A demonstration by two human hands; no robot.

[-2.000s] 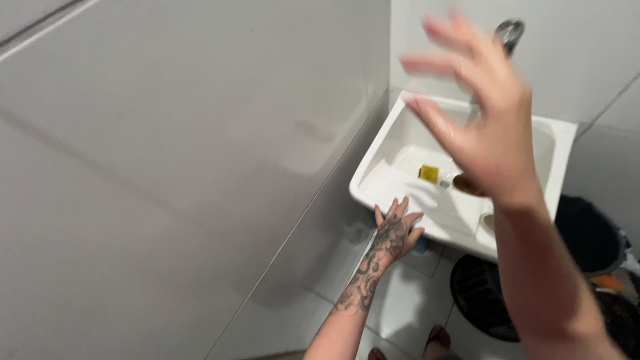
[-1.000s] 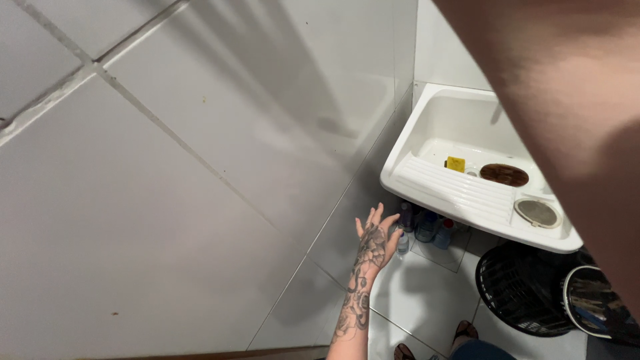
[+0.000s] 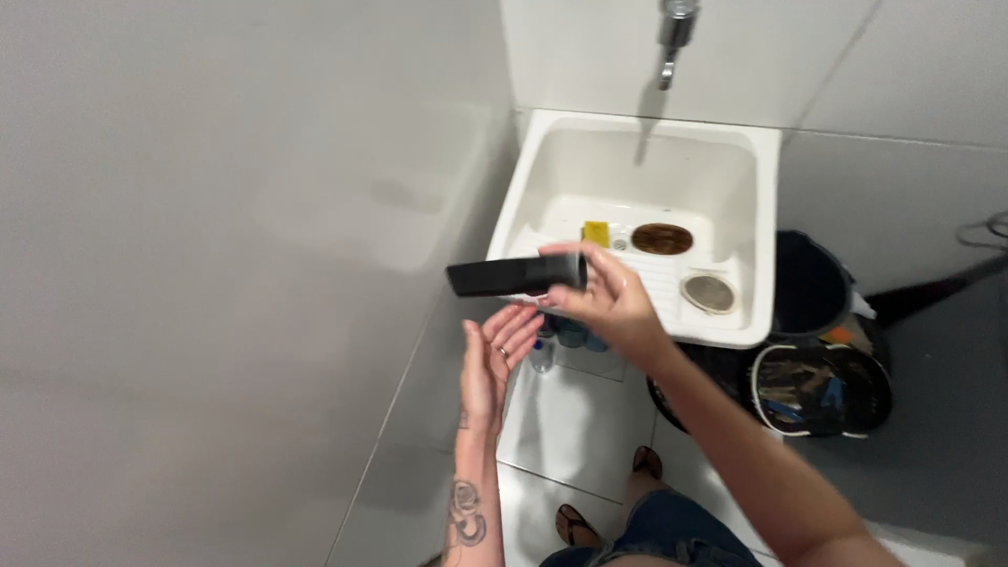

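My right hand (image 3: 610, 295) grips one end of a black flat tapered object (image 3: 512, 275), perhaps a vacuum nozzle, and holds it level in front of the sink's front edge. Just below it, my left hand (image 3: 496, 354) is palm up with its fingers apart, a ring on one finger and nothing in it. Behind both hands stands a white utility sink (image 3: 768, 197). In its basin lie a yellow sponge (image 3: 596, 233) and a brown oval brush (image 3: 662, 239); a round strainer or dish (image 3: 709, 293) rests at its front right corner.
A chrome faucet (image 3: 677, 31) juts from the wall above the sink. Bottles (image 3: 542, 356) stand on the floor underneath. To the right are a black bucket (image 3: 807, 287) and a basket of clothespins (image 3: 821, 390). A grey tiled wall (image 3: 236, 236) rises at the left.
The black object has come into view in my right hand. My left hand has turned palm up beside it. The view has shifted, showing the faucet and more of the sink.
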